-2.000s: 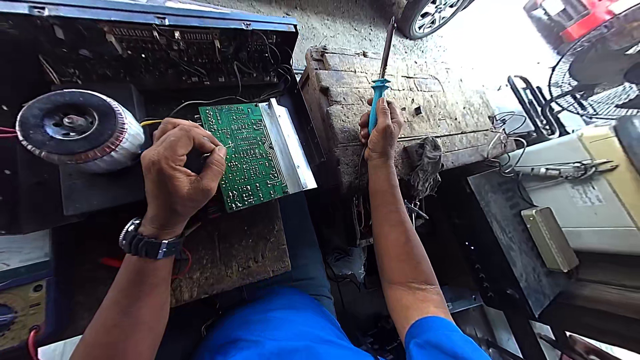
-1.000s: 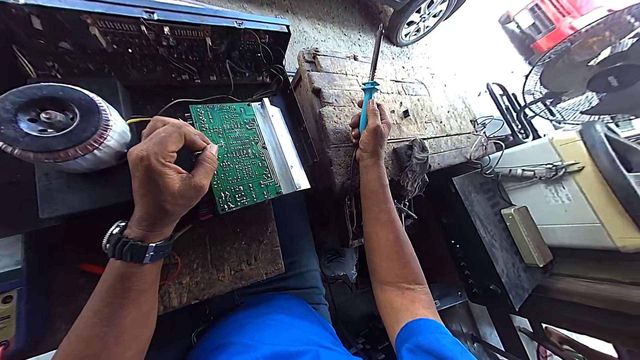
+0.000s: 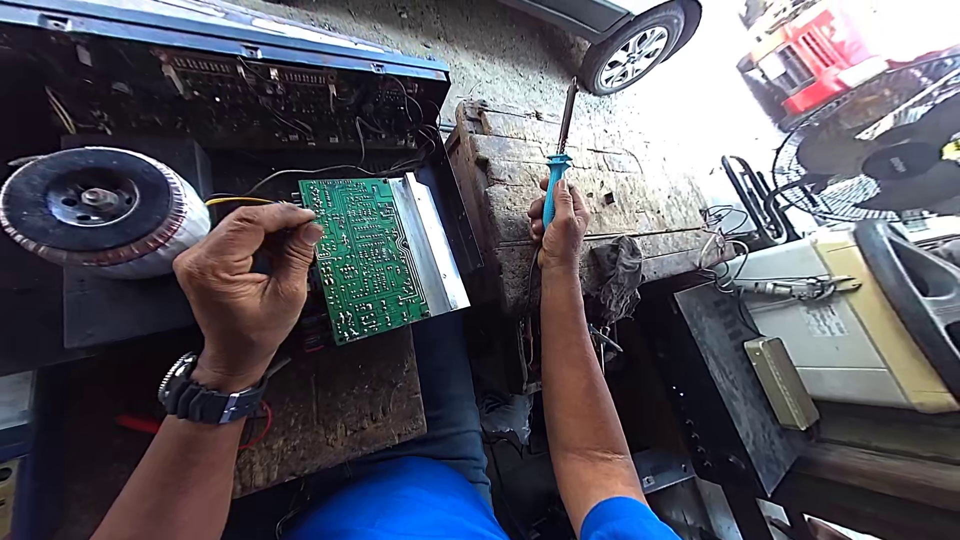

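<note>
My right hand is closed around the turquoise handle of a soldering iron, whose metal shaft and tip point up and away over the wooden bench. My left hand, with a watch on the wrist, is at the left edge of a green circuit board. Its thumb and forefinger are almost together there; whether they pinch the board's edge or something thin cannot be told. A metal heatsink plate runs along the board's right side. Left of the hand sits a toroidal transformer, with a yellow wire beside it.
An open metal amplifier chassis with circuitry lies behind the board. Below is a worn wooden surface. To the right are a scarred wooden bench, a dark rag, a black case, pliers and a fan.
</note>
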